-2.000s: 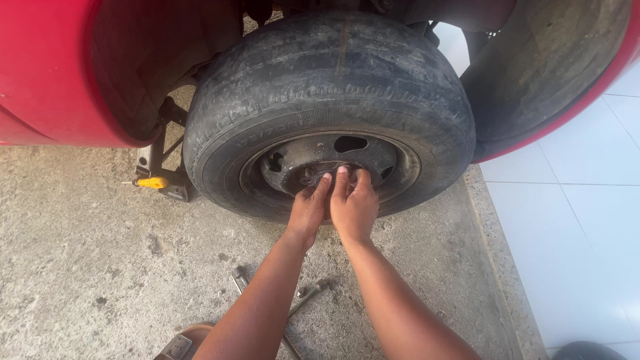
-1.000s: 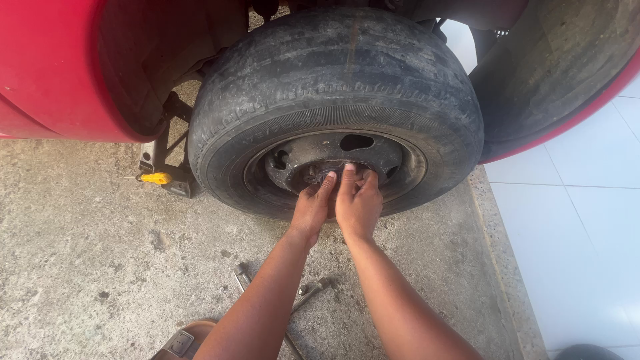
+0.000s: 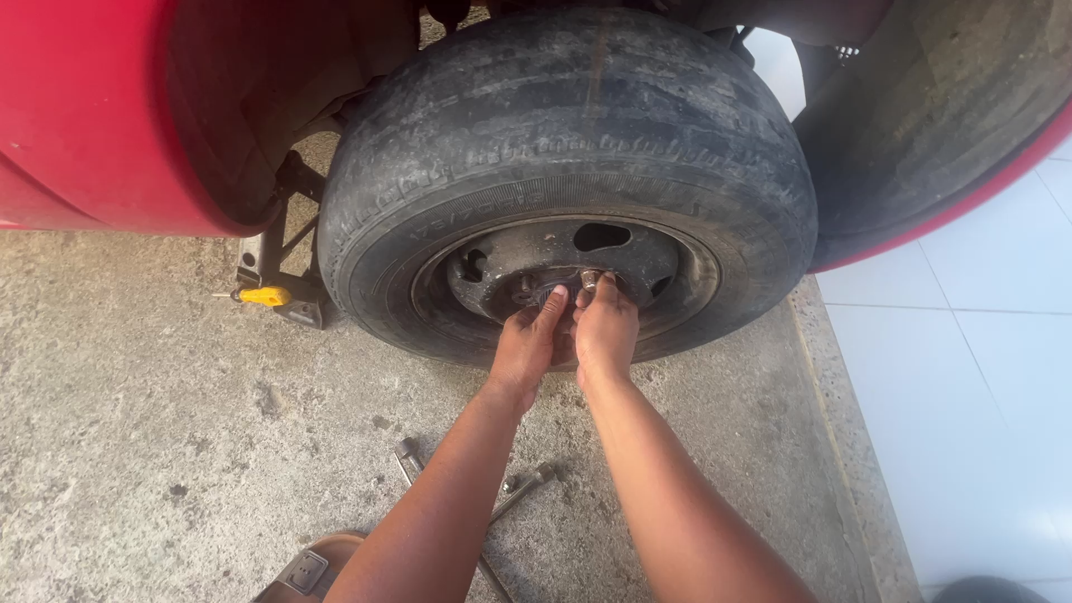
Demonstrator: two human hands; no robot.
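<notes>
A worn black tyre (image 3: 569, 126) on a dark steel wheel rim (image 3: 536, 247) stands under the red car's wheel arch. At the hub, my right hand (image 3: 606, 327) has its thumb and fingers closed around a metal lug nut (image 3: 590, 278). My left hand (image 3: 529, 339) is just beside it, thumb raised against the hub's centre; its fingers are partly hidden and what they hold cannot be seen. Below, partly behind my left forearm, a four-way lug wrench (image 3: 523, 494) lies on the concrete.
A scissor jack (image 3: 280, 260) stands left of the tyre, with a yellow-handled screwdriver (image 3: 264, 296) at its base. The red car body (image 3: 92, 109) overhangs at the left. Part of a brown sandal (image 3: 331, 557) shows at the bottom. White floor tiles (image 3: 938, 352) lie beyond a stone edge on the right.
My right hand has moved up a little on the hub, away from my left hand, and a lug nut now shows at its fingertips.
</notes>
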